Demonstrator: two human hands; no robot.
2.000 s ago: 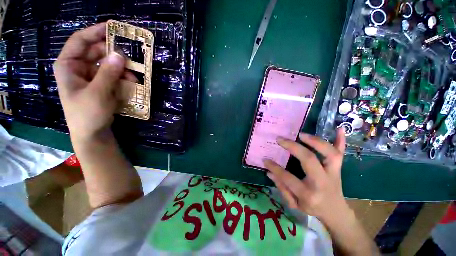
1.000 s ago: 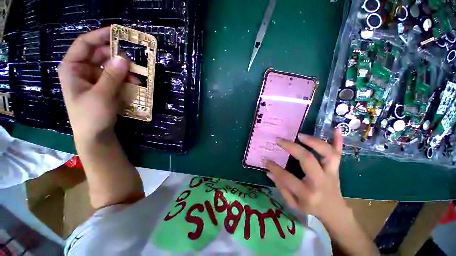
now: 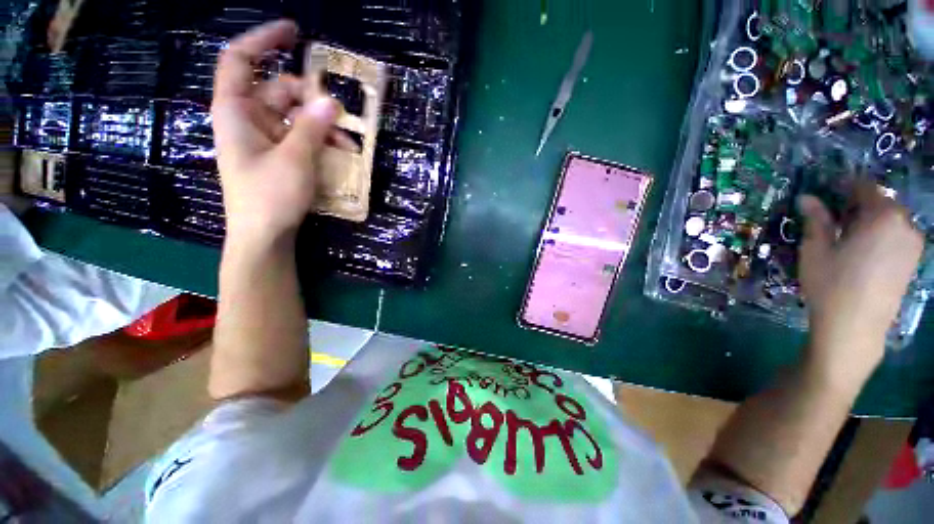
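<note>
My left hand (image 3: 271, 143) holds a gold phone housing (image 3: 353, 174) upright over the black blister tray, thumb on its inner side. The housing has dark window openings and looks slightly blurred. My right hand (image 3: 860, 256) is over the clear bag or tray of circuit boards (image 3: 732, 164) at the right, fingers bent down among the green boards. Whether it grips a board cannot be told. The smartphone (image 3: 586, 246) lies on the green mat between my hands with a lit pink screen.
A thin grey pointed tool, perhaps tweezers (image 3: 564, 94), lies on the green mat (image 3: 492, 205). The glossy black blister tray (image 3: 123, 133) fills the left, with a gold housing (image 3: 43, 172) at its left edge. Brown cartons (image 3: 154, 394) and something red (image 3: 169, 318) are below the bench.
My right hand has left the smartphone and moved right to the boards. The screen content has changed. The view has shifted, and my left hand still holds the housing.
</note>
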